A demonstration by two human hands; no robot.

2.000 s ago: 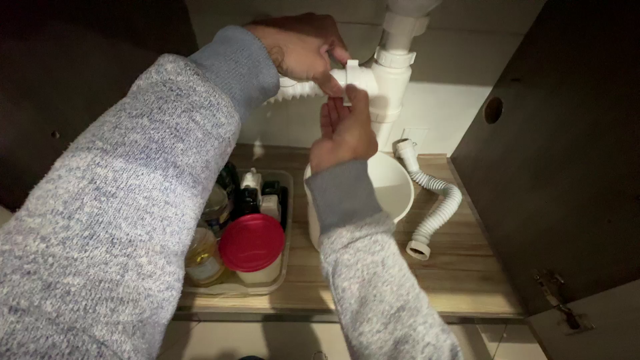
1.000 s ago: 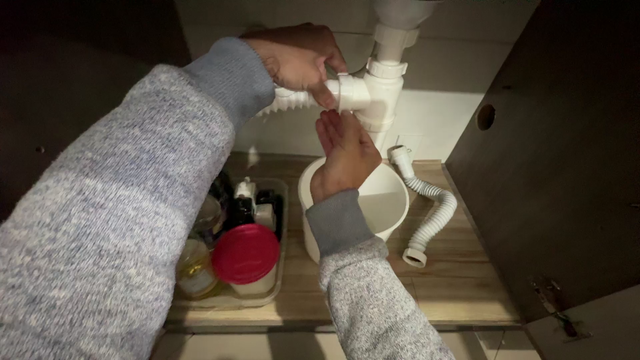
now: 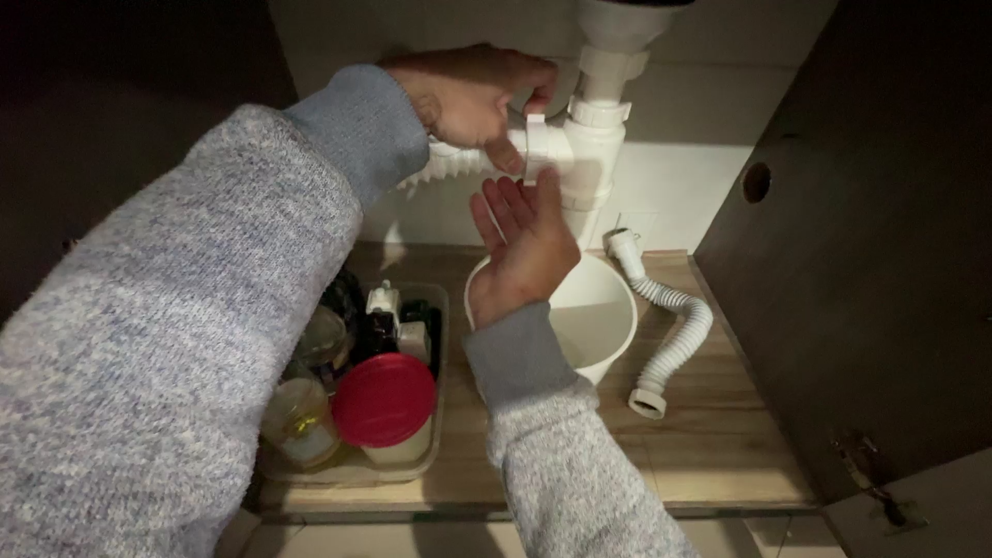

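Observation:
A white plastic sink drain trap (image 3: 595,151) hangs under the sink. A slip nut (image 3: 536,147) on its side outlet joins it to a white corrugated pipe (image 3: 453,161) running left. My left hand (image 3: 477,97) reaches over that pipe, thumb against it just left of the nut, index finger curled above. Below the nut, my right hand (image 3: 527,240) is palm up with its thumb at the nut's lower edge and its other fingers spread under the joint. Beneath the trap stands a white bucket (image 3: 593,306), partly hidden by my right hand and sleeve.
A loose white corrugated hose (image 3: 686,318) lies on the wooden cabinet floor (image 3: 728,434) right of the bucket. On the left, a clear plastic bin (image 3: 440,387) holds bottles and a tub with a red lid (image 3: 385,399). Dark cabinet sides flank both arms, with a hinge (image 3: 880,488) at lower right.
My right hand's fingers have come away from the nut and opened out below it. My left index finger has lifted above the joint.

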